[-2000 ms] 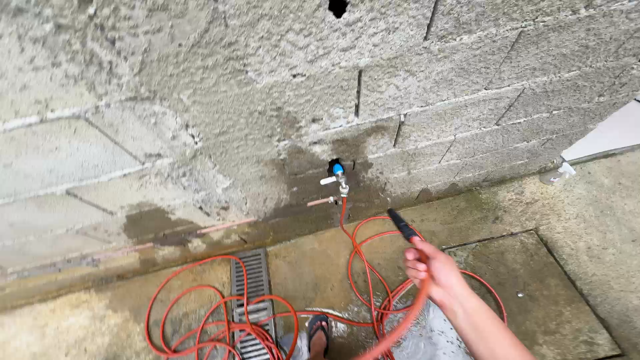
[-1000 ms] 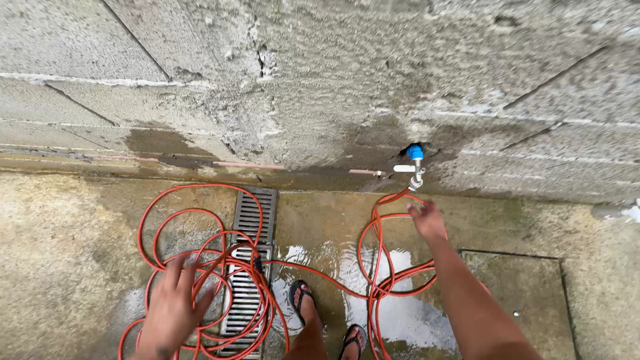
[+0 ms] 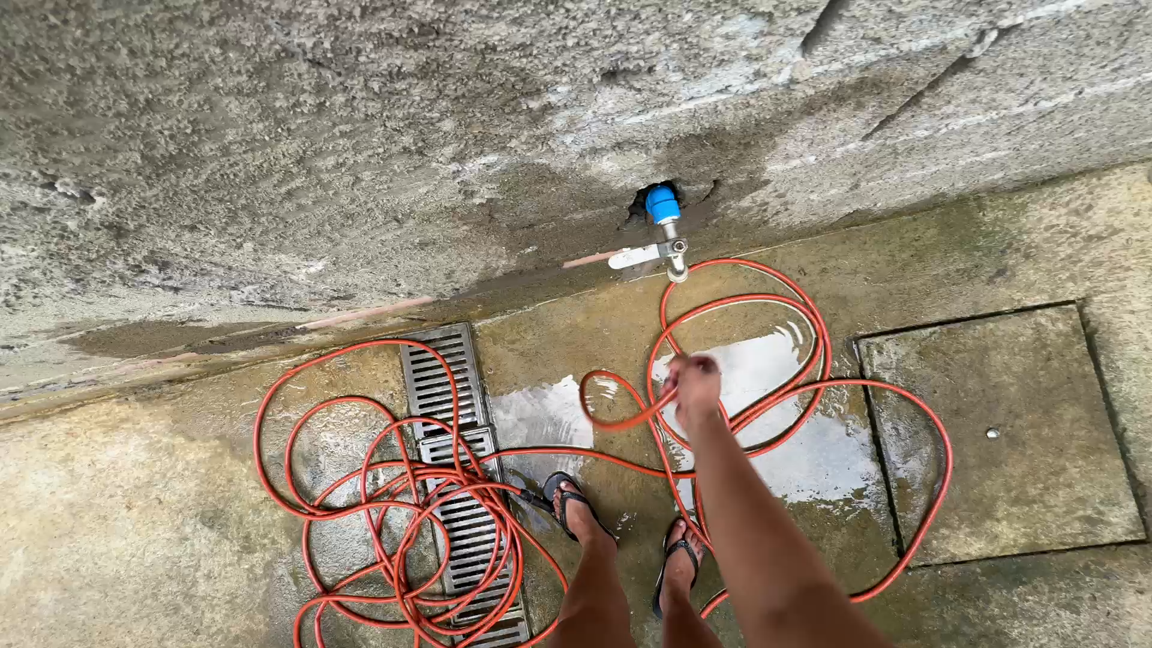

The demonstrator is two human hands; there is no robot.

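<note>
My right hand [image 3: 695, 389] is closed around an orange hose [image 3: 632, 419] near one end, below and apart from the metal tap [image 3: 675, 256]. The tap has a white lever handle [image 3: 634, 256] and joins a blue fitting [image 3: 662, 204] that comes out of a hole in the block wall. No hose is joined to the tap's outlet. Loops of the hose lie on the wet concrete on the right, and a tangled coil [image 3: 409, 504] spreads over the drain grate on the left. A black nozzle [image 3: 533, 498] lies beside my foot. My left hand is out of view.
A rough block wall [image 3: 360, 162] rises ahead. A metal drain grate [image 3: 445, 373] runs along the floor on the left. A square concrete cover [image 3: 1008, 432] lies on the right. Puddles [image 3: 765, 369] wet the floor near my feet in black flip-flops [image 3: 560, 490].
My right hand has moved from the tap outlet down and away with the hose. The hose, joined to the tap two seconds ago, is off it now. My left hand has left the view.
</note>
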